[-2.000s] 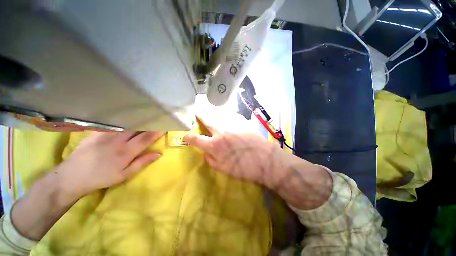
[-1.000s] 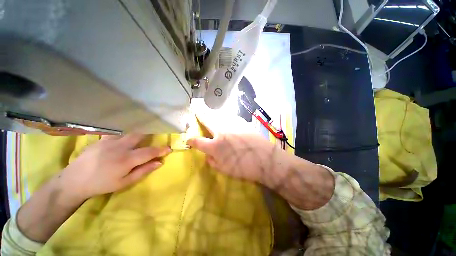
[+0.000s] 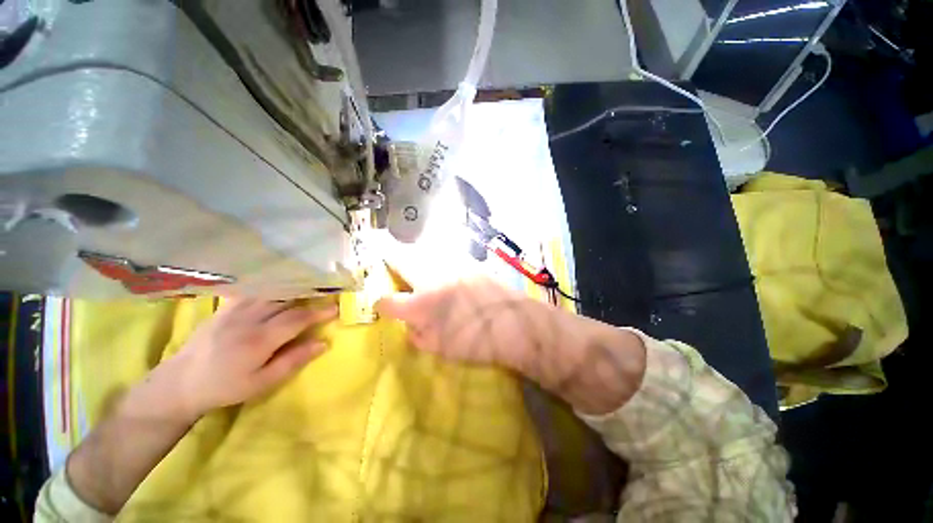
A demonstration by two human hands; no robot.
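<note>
A yellow tote bag point(image 3: 338, 429) lies spread in front of me, its top edge under the white head of the sewing machine point(image 3: 194, 235). A short yellow strap end point(image 3: 358, 307) lies at that edge under the head. My left hand point(image 3: 246, 352) rests on the bag left of the strap, fingers pointing to it and partly under the head. My right hand point(image 3: 460, 319) is right of the strap, its fingertips on the fabric beside it. Glare at the needle hides fine detail there. Whether the fingers pinch the fabric cannot be told.
Red-handled thread snips point(image 3: 522, 263) with a dark cord lie right of the needle on the pale template plate point(image 3: 532, 153). A white lettered flexible arm point(image 3: 435, 169) hangs beside the needle. Folded yellow bags point(image 3: 818, 276) lie at the far right. A framed control panel point(image 3: 757, 61) stands behind right.
The camera view has shifted, showing more of the machine head. Both hands stay beside the strap end; the strap end shows more clearly between them.
</note>
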